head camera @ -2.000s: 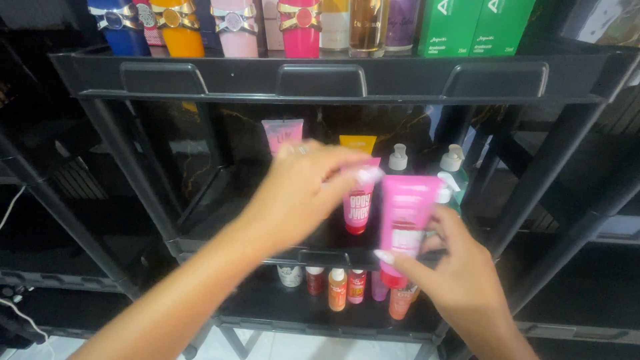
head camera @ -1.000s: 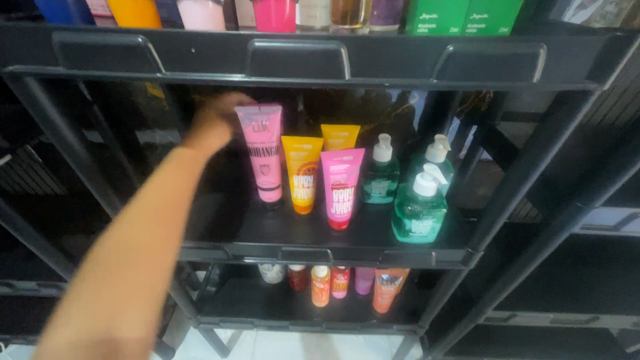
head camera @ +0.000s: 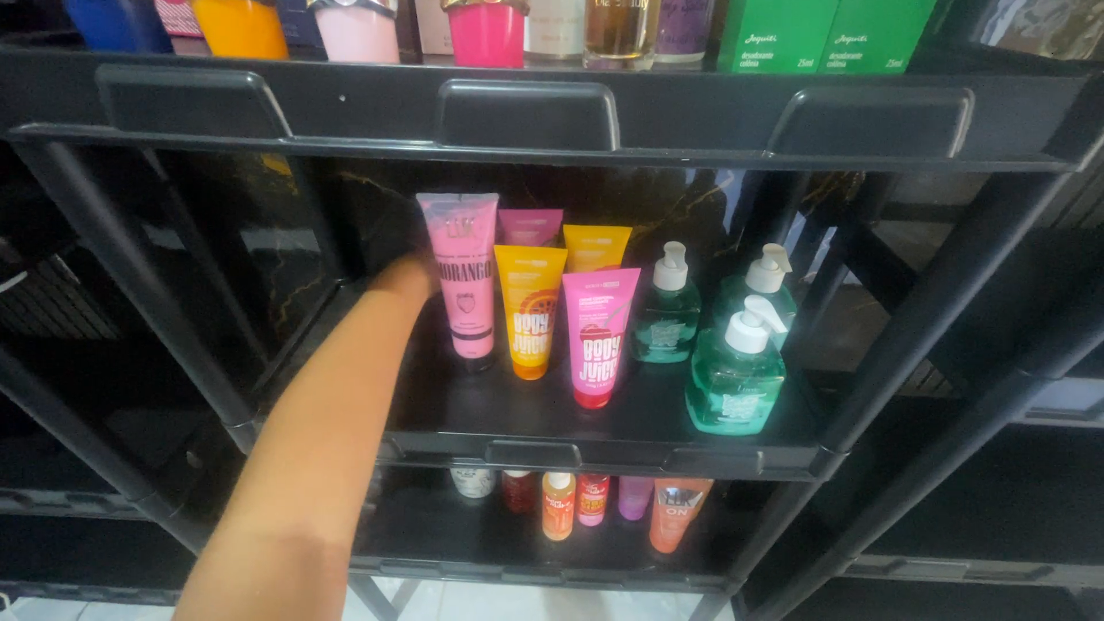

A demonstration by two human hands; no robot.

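Observation:
My left hand (head camera: 421, 274) reaches onto the middle shelf, mostly hidden behind a tall pink squeeze tube (head camera: 463, 285); its fingers and anything in them cannot be seen. Right of that tube stand a yellow squeeze tube (head camera: 530, 315) and a bright pink one (head camera: 599, 332) at the front. Behind these are a magenta tube (head camera: 530, 226) and another yellow tube (head camera: 597, 243). Farther right stand green pump bottles, one at the front (head camera: 736, 388), one at the back left (head camera: 666, 319) and one at the back right (head camera: 763, 289). My right hand is out of view.
The black shelf above (head camera: 371, 112) holds perfume bottles and green boxes (head camera: 780, 39). Below, another black shelf (head camera: 483, 552) bears small bottles (head camera: 558, 509) and an orange tube (head camera: 675, 517). Black uprights (head camera: 914, 319) flank the rack. Other black shelving stands on both sides.
My right hand, seen two seconds ago with a pink tube, has left the view. That bright pink tube, or one like it, stands on the shelf. My left hand has moved behind the tall pink tube.

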